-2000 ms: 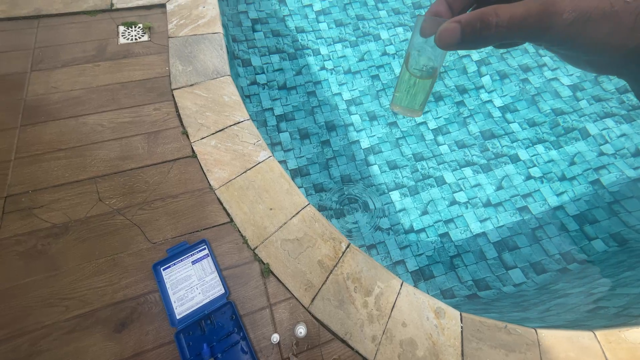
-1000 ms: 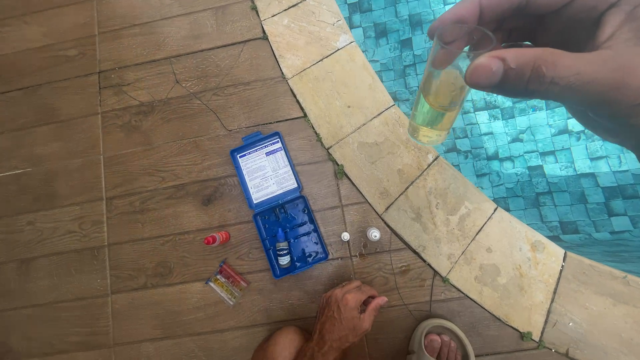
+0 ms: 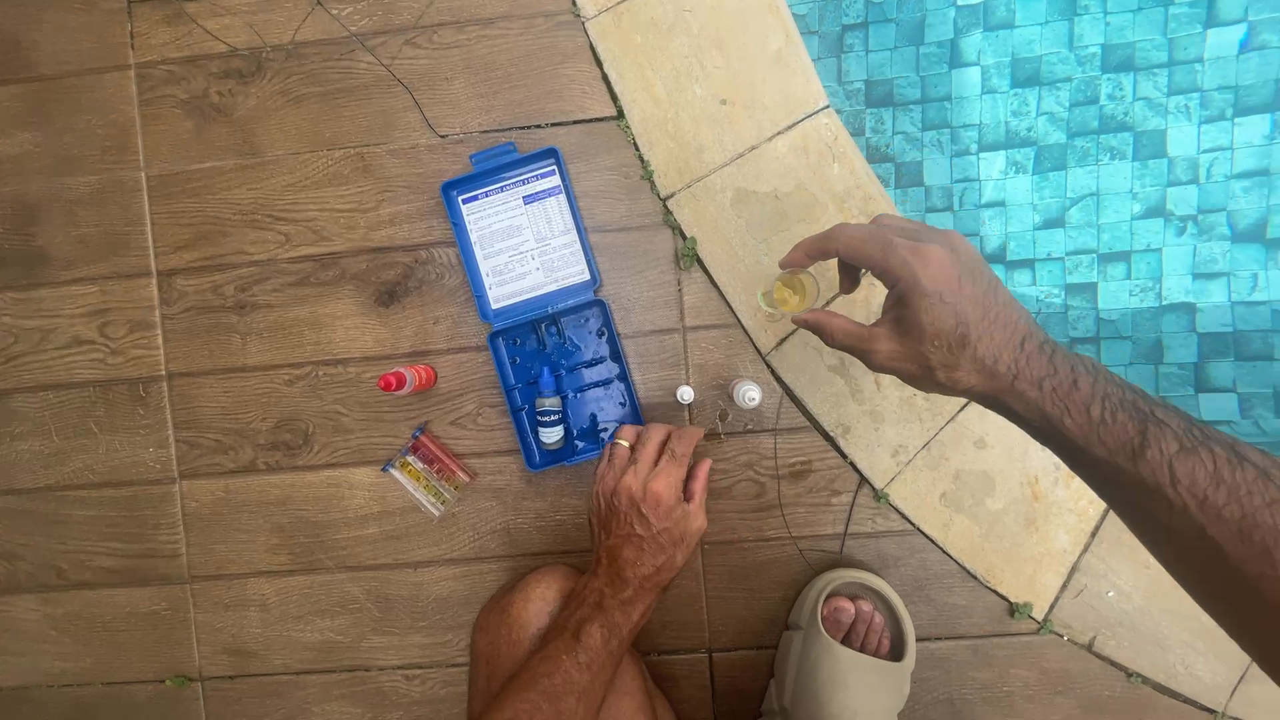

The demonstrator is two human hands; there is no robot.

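Note:
Between the thumb and finger of my right hand (image 3: 900, 300) is a clear vial of yellowish liquid (image 3: 795, 291), seen from above over the stone pool edge. My left hand (image 3: 650, 495), with a ring, has its fingers at the lower right corner of an open blue plastic test kit case (image 3: 500, 305); whether they touch it is unclear. A printed sheet (image 3: 525, 237) lines its lid, and a small blue-capped dropper bottle (image 3: 550, 415) lies in its tray. A white cap (image 3: 684, 394) and an uncapped white dropper bottle (image 3: 746, 393) stand to the right of the case.
Left of the case, on wood-look tiles (image 3: 300, 520), lie a red-capped dropper bottle (image 3: 408, 379) and a color comparator with red and yellow strips (image 3: 429, 470). The curved stone coping (image 3: 730, 60) borders the pool water (image 3: 1060, 150). A sandaled foot (image 3: 850, 640) is at the bottom.
The view has swung down and left toward the case. My right hand has brought the vial from over the water to above the coping. My left hand has moved to the case's corner.

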